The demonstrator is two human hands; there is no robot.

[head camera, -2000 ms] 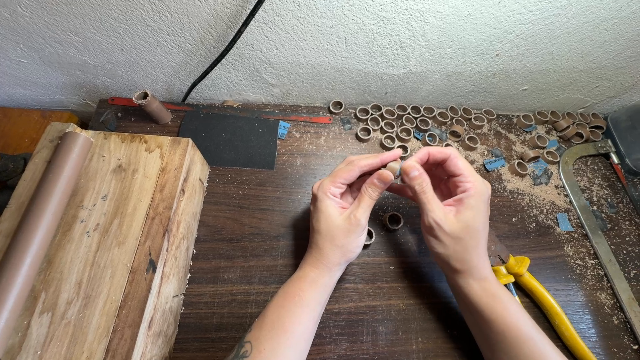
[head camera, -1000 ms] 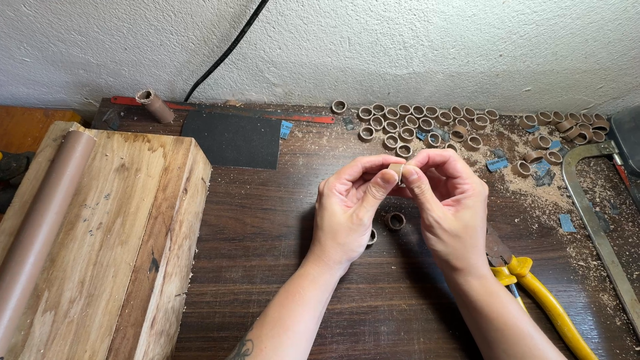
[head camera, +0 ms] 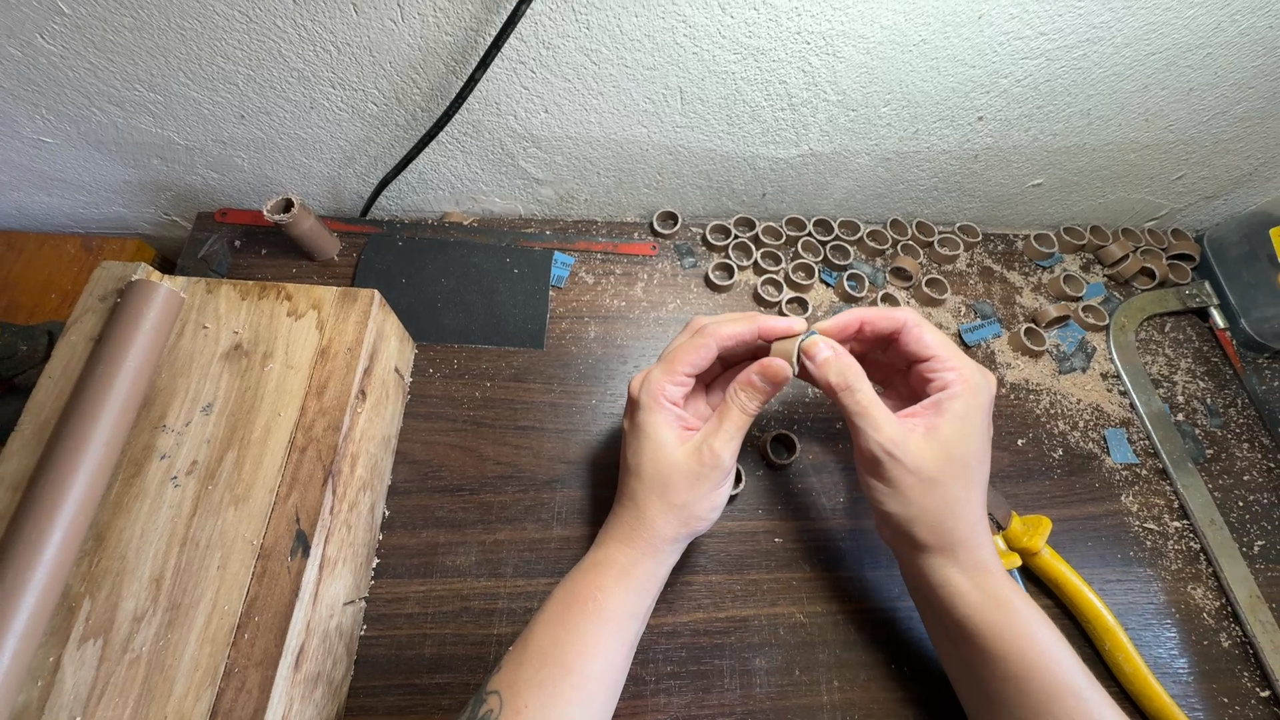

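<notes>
A short brown ring cut from tube is pinched between the thumb and fingers of my left hand. My right hand grips a thin dark strip, perhaps sandpaper, against the ring's right edge; its fingers hide most of the strip. Below my hands a loose ring lies on the dark wood-grain table, and another ring is partly hidden by my left hand. Many more brown rings stand in rows near the wall, amid sawdust and scraps of blue-backed sandpaper.
Yellow-handled pliers lie beside my right forearm, with a hacksaw frame farther right. At left, a long brown tube rests on a wooden block. Behind are a black sheet, red hacksaw blade and short tube.
My fingers have shifted around the ring, and its brown outer side and a dark strip at its edge now show. The loose rings and tools have stayed in place.
</notes>
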